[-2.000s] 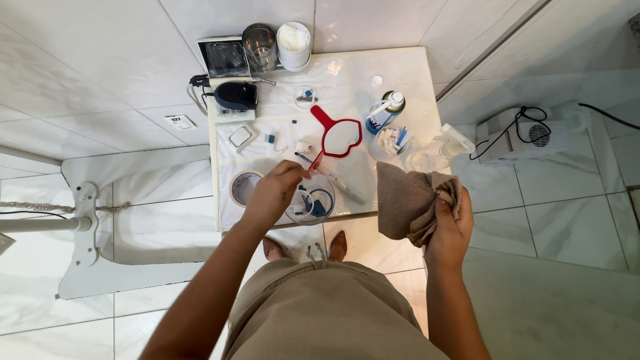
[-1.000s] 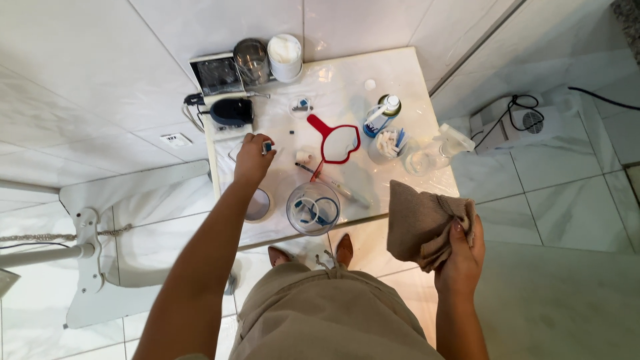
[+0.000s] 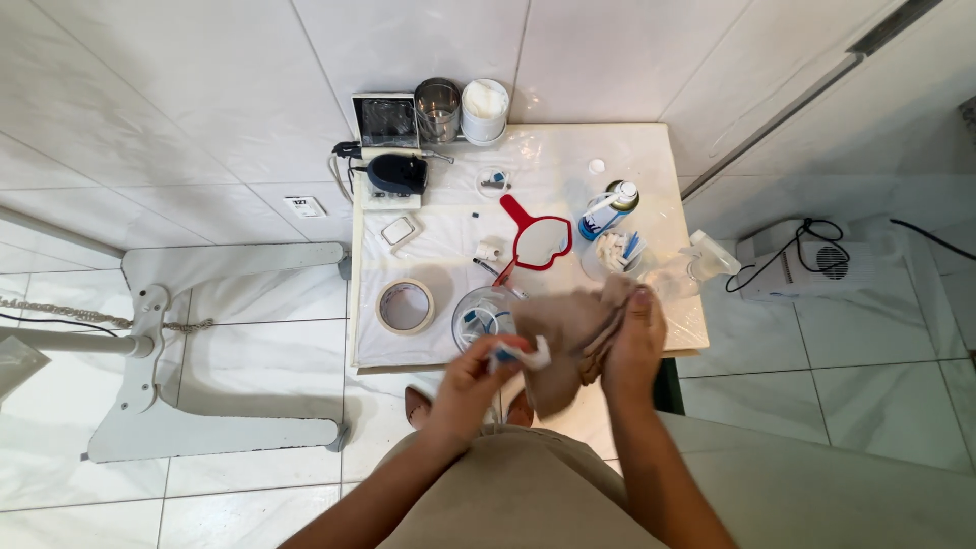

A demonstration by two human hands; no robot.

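My left hand (image 3: 476,377) pinches a small blue and white item (image 3: 518,353), too blurred to name, just in front of a clear round container (image 3: 476,319) with blue and white pieces inside. In my right hand (image 3: 634,343) is a bunched brown cloth (image 3: 560,343), its loose end hanging toward my left hand. Behind them on the white-covered table (image 3: 442,236) lie a red-framed hand mirror (image 3: 543,242) and a pen (image 3: 485,267). A roll of masking tape (image 3: 429,309) lies left of the container. A cup of cotton swabs (image 3: 614,252) stands near a spray can (image 3: 602,213).
A clear spray bottle (image 3: 698,263) is at the table's right side. Along the back left are a black computer mouse-shaped device (image 3: 396,174), a dark glass jar (image 3: 438,110) and a white tub (image 3: 485,110). A wheeled metal base (image 3: 156,343) stands left; a white appliance (image 3: 804,263) with cable lies right.
My left hand has moved from the table's left part to the front of the round container, with a small item in it. The cloth in my right hand has moved left, closer to my left hand.
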